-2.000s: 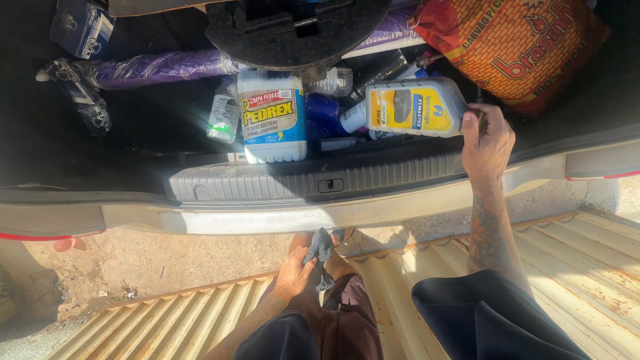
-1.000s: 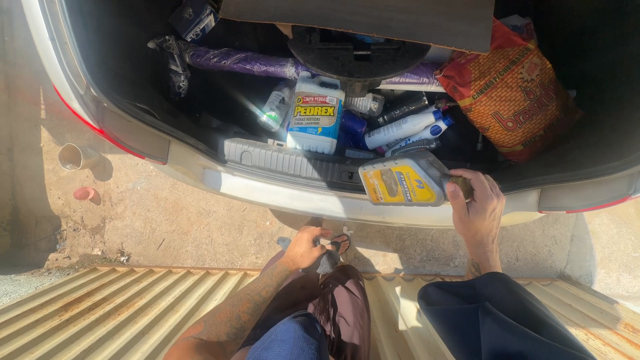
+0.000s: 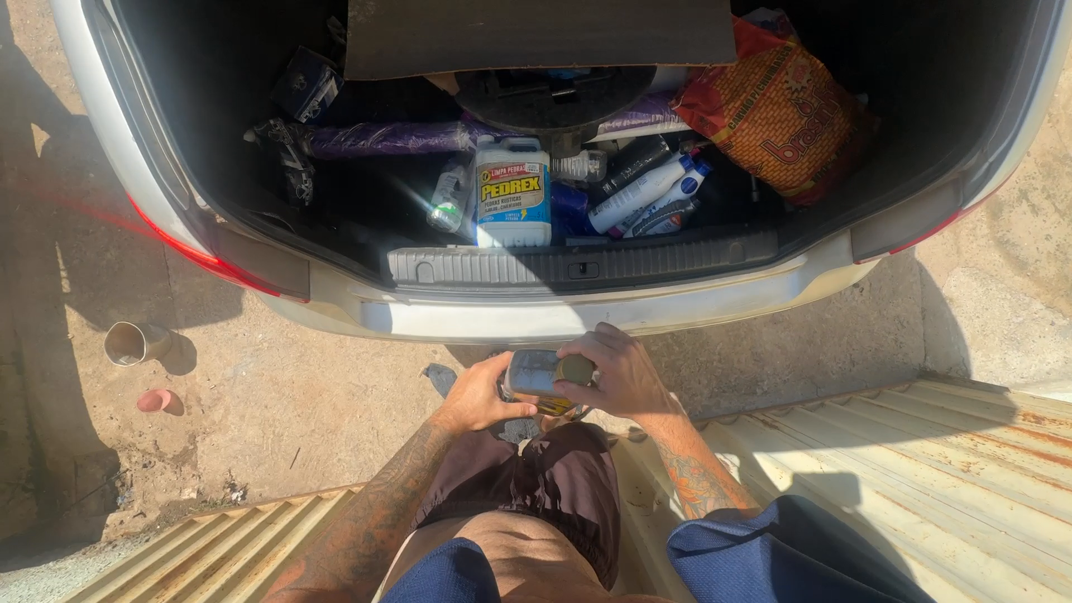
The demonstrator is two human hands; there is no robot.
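A grey plastic bottle with a yellow label (image 3: 534, 373) is between my hands, in front of the car's bumper. My left hand (image 3: 483, 394) grips its left side. My right hand (image 3: 615, 373) has its fingers around the round dark cap (image 3: 575, 369) at the bottle's top. A white Pedrex jug (image 3: 513, 197) stands in the open car trunk, at the sill. To its right lie white bottles with blue caps (image 3: 641, 194), and to its left a clear plastic bottle (image 3: 450, 198). A grey cloth or glove (image 3: 440, 378) shows beyond my left hand, partly hidden.
The trunk also holds a red and orange charcoal bag (image 3: 779, 113), a purple plastic-wrapped roll (image 3: 389, 139), a small dark box (image 3: 307, 84) and a dark panel (image 3: 536, 38) above. A beige cup (image 3: 128, 344) and a pink cup (image 3: 154, 400) are on the ground. Corrugated metal (image 3: 904, 469) lies close around my legs.
The grey bottle has come out of the trunk, over the bumper and toward my body. My left hand, earlier low near my legs, now holds it too. My right hand has moved onto the cap.
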